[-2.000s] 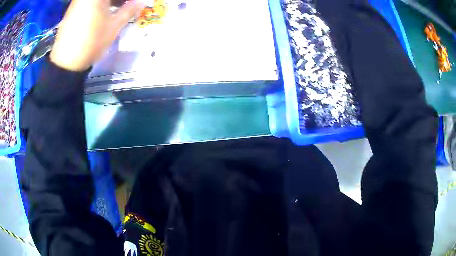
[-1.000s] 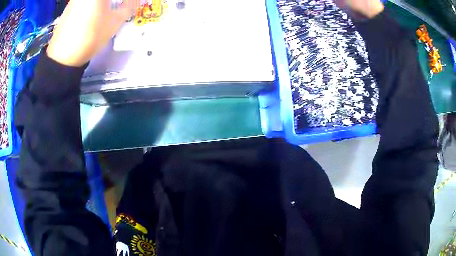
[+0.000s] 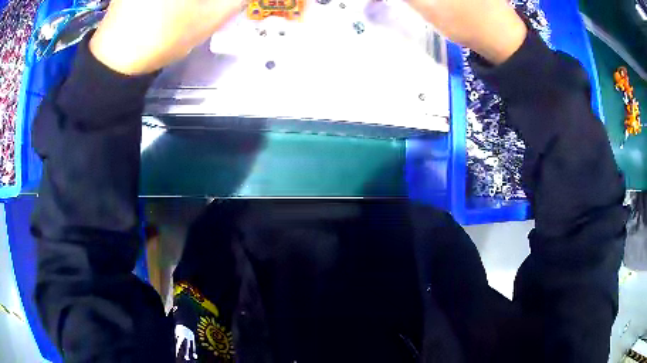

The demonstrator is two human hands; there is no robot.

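Note:
An orange plastic housing (image 3: 275,8) sits on the glared flat top of the assembly fixture (image 3: 319,92), at the picture's top edge. My left hand (image 3: 167,32) reaches in from the left beside the housing. Its fingertips are blurred and cut off by the top edge. My right hand (image 3: 475,25) is over the fixture's right side, reaching up and inward. Its fingers are also cut off by the top edge, so what either hand holds is hidden.
The right parts bin (image 3: 489,213) holds black-and-silver pieces, partly under my right sleeve. The left parts bin (image 3: 10,190) holds red-silver pieces. Loose orange parts (image 3: 628,103) lie on the green bench at far right. A blue bin (image 3: 28,283) stands lower left.
My right hand has moved left from over the right bin to above the fixture. My left hand remains beside the housing. The view has shifted, so the fixture and housing appear further right.

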